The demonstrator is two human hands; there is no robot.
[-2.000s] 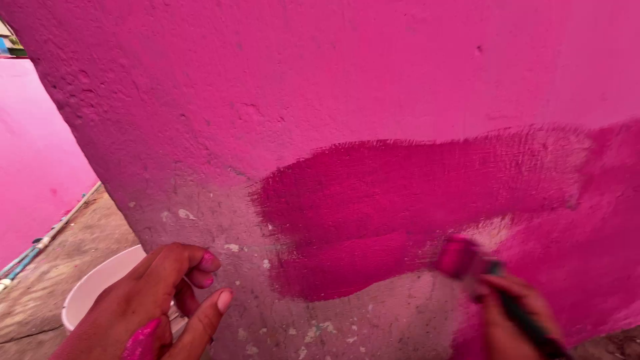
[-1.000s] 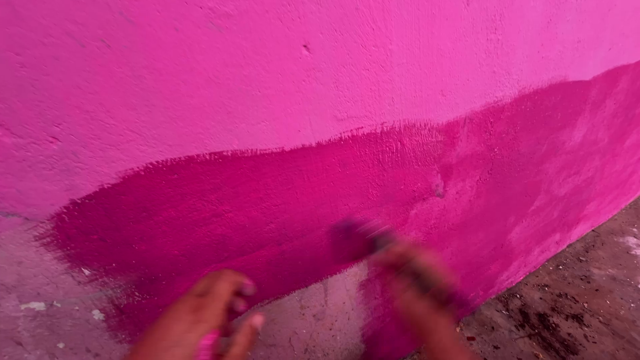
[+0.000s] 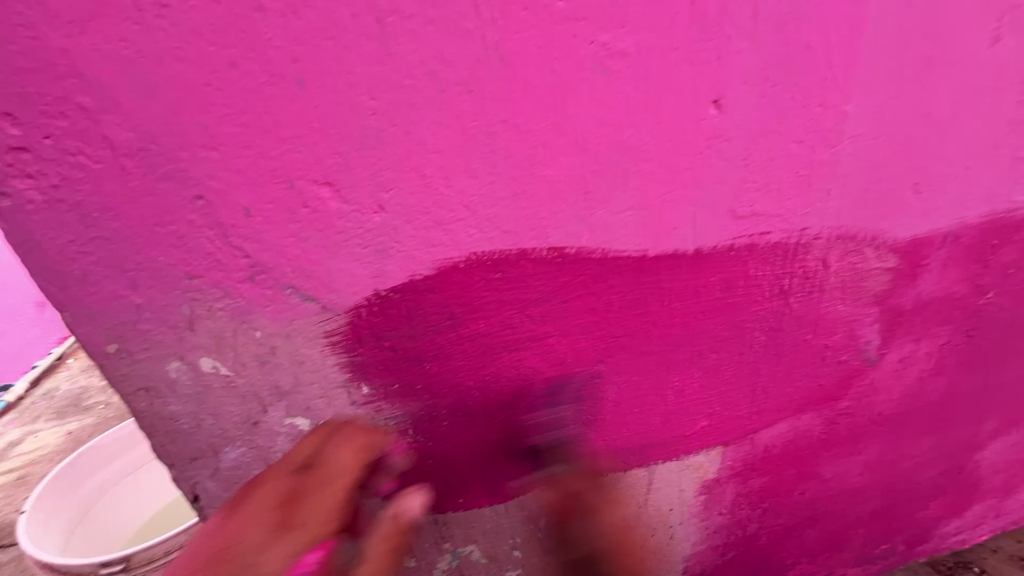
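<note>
A paintbrush (image 3: 560,416), blurred by motion, lies against the dark magenta paint patch (image 3: 656,336) on the lower wall. My right hand (image 3: 596,512) is closed around its handle, just below the patch and also blurred. To its left, my left hand (image 3: 328,488) is held in front of the bare lower plaster, its fingers curled and thumb apart, with pink paint on the fingers. Nothing shows between those fingers. The upper wall (image 3: 560,120) is lighter pink with a rough surface.
A white plastic bucket (image 3: 40,512) with some pale liquid stands at the lower left, beyond the wall's edge (image 3: 104,360). Behind it a pipe (image 3: 36,372) runs along the ground by another pink wall (image 3: 24,320). More ground shows at the lower right.
The view has swung right and back left. The brush has moved left along the dark patch, and the paint now covers more of the patch's lower left part than two seconds ago.
</note>
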